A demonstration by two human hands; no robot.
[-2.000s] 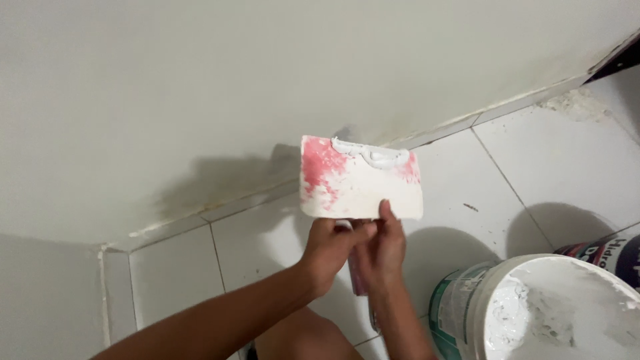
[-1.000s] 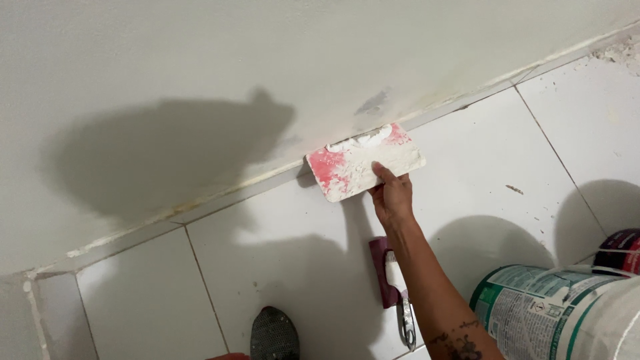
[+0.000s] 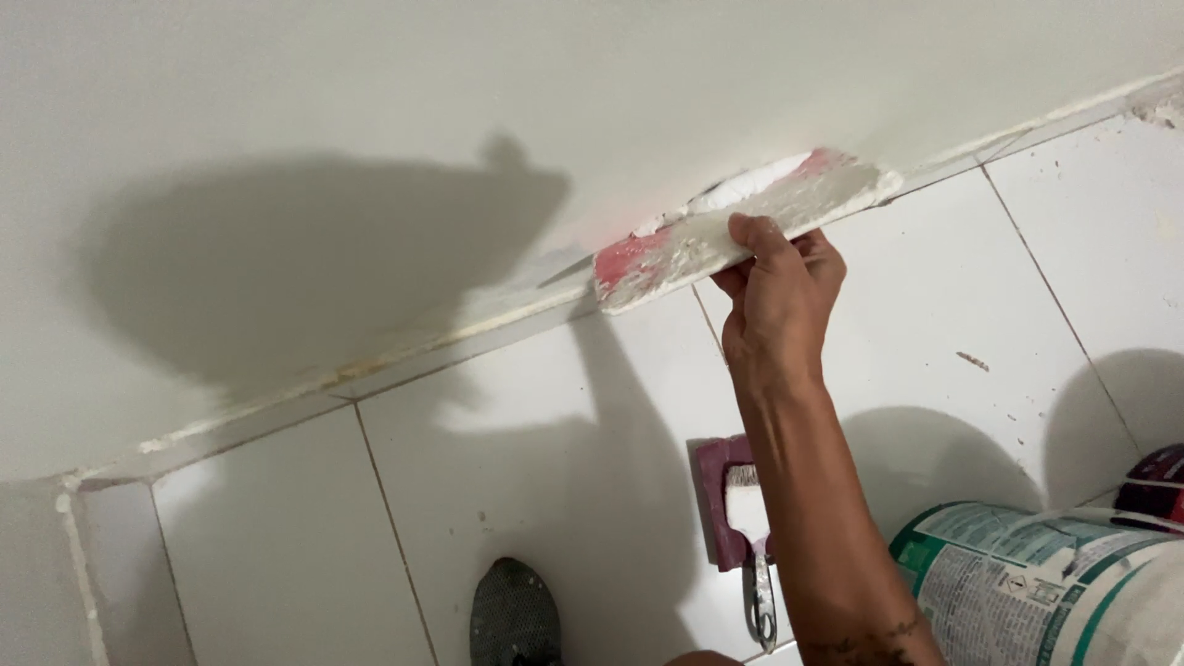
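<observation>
My right hand (image 3: 782,277) grips a flat plastic spreader (image 3: 731,231), red where white filler does not cover it. Thumb on the near face, fingers behind, I hold its far edge at the wall (image 3: 592,111), just above the baseboard tiles. White filler (image 3: 754,183) lies along that far edge. My left hand is out of the picture. Below the spreader, on the tiled floor, a paintbrush (image 3: 747,518) rests on a purple flat tool (image 3: 717,499), partly hidden by my forearm.
A labelled plastic bucket (image 3: 1004,573) stands at the lower right, with a dark red container (image 3: 1152,486) behind it. A dark shoe (image 3: 515,610) is at the bottom. Debris (image 3: 1161,106) lies along the baseboard at the upper right.
Two seconds ago both hands were at the spreader; my left hand has since left the view. The spreader has moved up against the wall and tilted. The view has shifted.
</observation>
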